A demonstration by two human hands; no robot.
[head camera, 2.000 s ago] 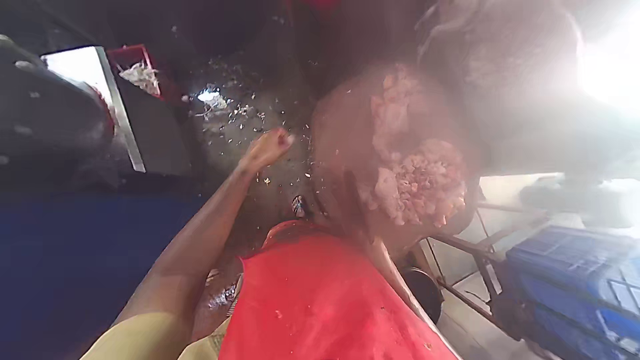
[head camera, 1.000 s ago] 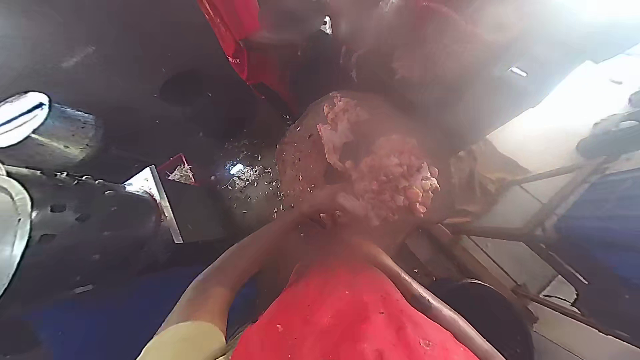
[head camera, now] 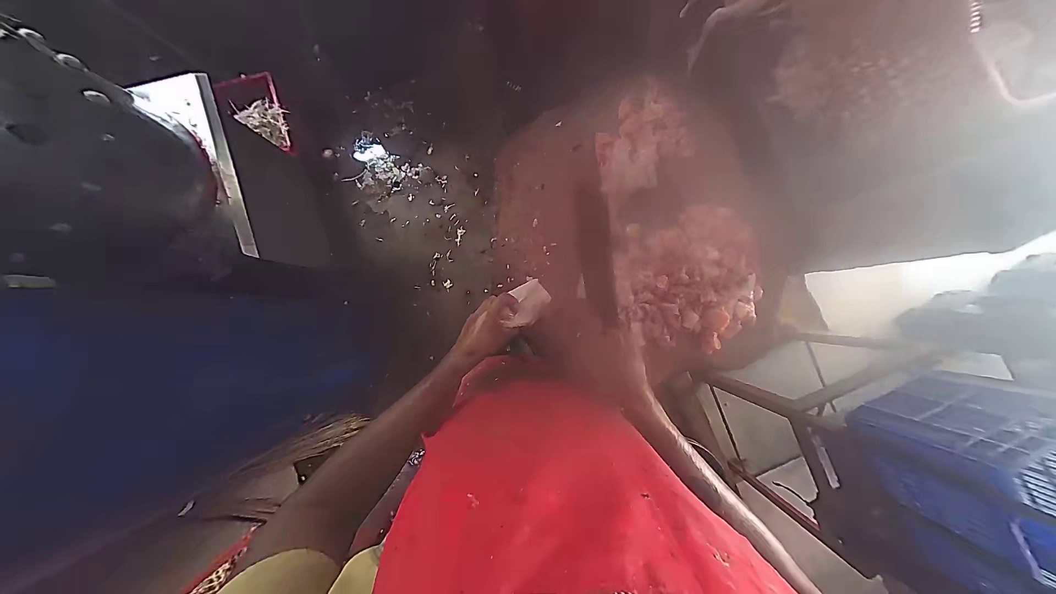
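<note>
My left hand (head camera: 488,328) grips a pale, blocky piece, apparently meat (head camera: 528,304), at the near left edge of a round chopping block (head camera: 536,206). Haze blurs my right hand (head camera: 624,367), low on the block. From it a long dark shape, which looks like the blade of a large knife (head camera: 596,247), points away from me over the block. Right of the blade lies a heap of chopped pinkish meat (head camera: 689,280), with orange bits at its near right edge. More meat pieces (head camera: 643,136) lie farther back on the block.
Pale scraps (head camera: 396,177) litter the dark ground left of the block. A red container with shredded stuff (head camera: 264,120) stands beyond them, beside a light panel edge (head camera: 223,157). At the right are a metal frame (head camera: 759,392) and a blue plastic crate (head camera: 949,462). A blue surface (head camera: 165,371) spans the left.
My left hand was out over the littered ground, then over the block by the meat; now it is at the block's near left edge holding the pale piece. The view has swung noticeably.
</note>
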